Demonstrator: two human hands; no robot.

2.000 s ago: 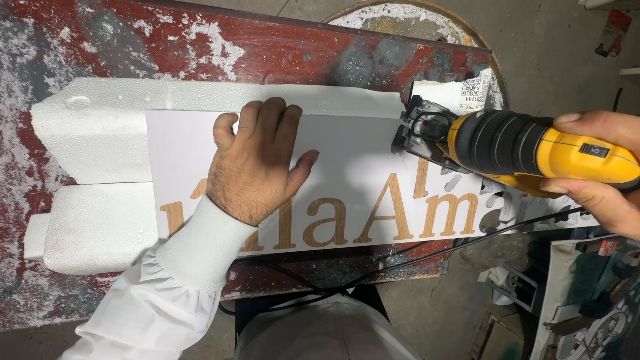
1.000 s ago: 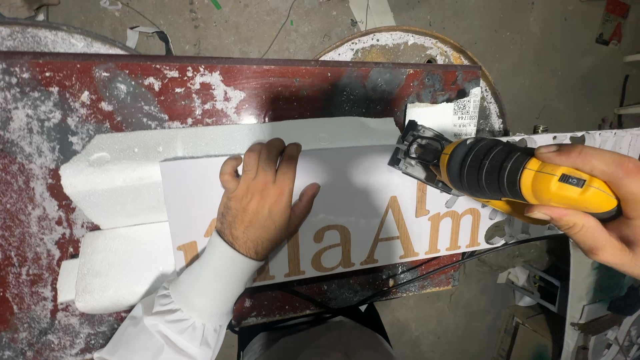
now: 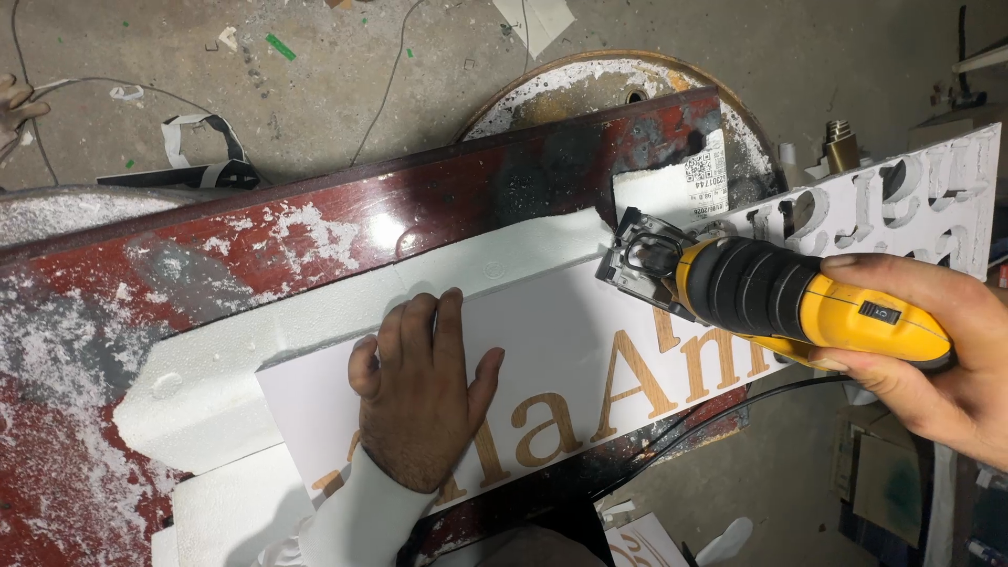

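Note:
My right hand (image 3: 929,354) grips a yellow and black jigsaw (image 3: 787,291), whose metal shoe rests at the upper edge of a white panel (image 3: 512,339) bearing wood-look letters. My left hand (image 3: 425,386) lies palm down on that panel, fingers spread and their tips near its far edge; it holds nothing in its grasp. Under the panel are white foam pieces (image 3: 213,378). Right of the jigsaw the panel stretches into a part with cut-out letter shapes (image 3: 890,213). The blade is hidden from view.
A dusty red board (image 3: 315,213) carries the work, supported by a round drum (image 3: 598,83). A labelled white piece (image 3: 669,189) lies beyond the jigsaw. A black cable (image 3: 709,417) trails below the panel. Another person's hand (image 3: 14,110) shows at the far left.
The view has shifted and turned, bringing more floor and the cut-out part into sight. My right hand stays around the jigsaw and my left hand stays on the panel.

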